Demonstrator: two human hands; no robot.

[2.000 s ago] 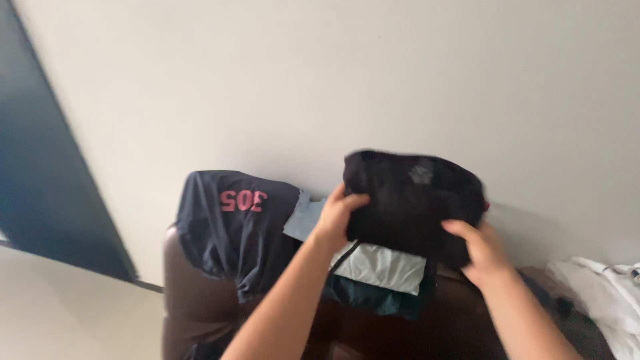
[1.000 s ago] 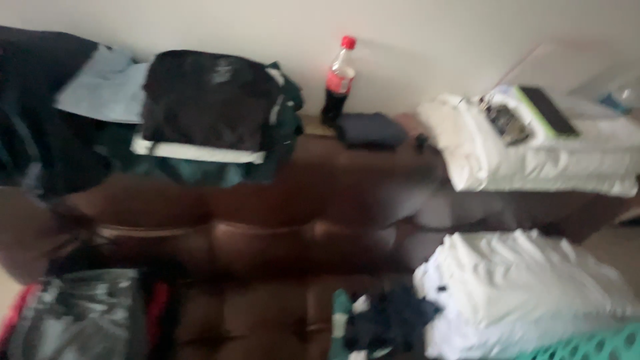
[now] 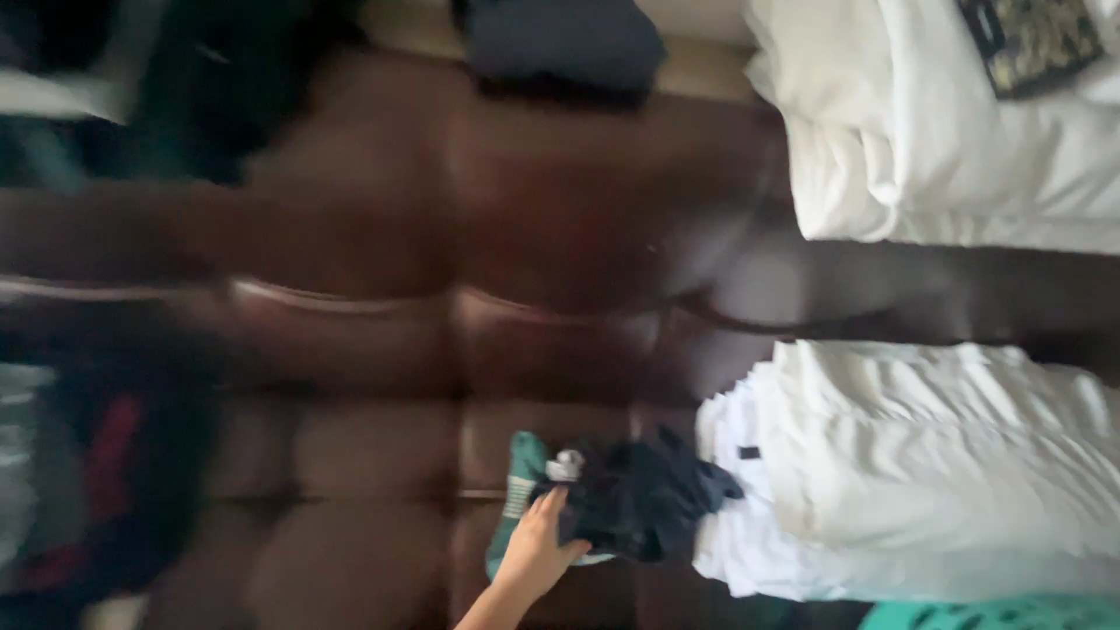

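Note:
My left hand (image 3: 538,547) reaches up from the bottom edge, its thumb apart from the fingers, at the left edge of a crumpled dark garment (image 3: 643,503). The fingertips touch or nearly touch the dark cloth; no cloth is seen lifted. Just left of the hand lies a green sock (image 3: 525,455) with pale stripes. A small white and grey bunched item (image 3: 566,465) sits above the fingertips. To the right, a stack of folded white cloth (image 3: 927,446) meets the dark garment. My right hand is out of view.
These lie on a brown tufted leather sofa (image 3: 367,455). Its back top holds dark clothes (image 3: 210,96), a folded dark cloth (image 3: 564,44) and white bedding (image 3: 927,157). Dark and red clothing (image 3: 109,464) lies left. A green perforated plastic edge (image 3: 989,612) shows bottom right.
Two seconds ago both hands held a black garment; one second ago it lay on the clothes pile with no hands in view. My left hand has come in by the sock. The view has swung right and down.

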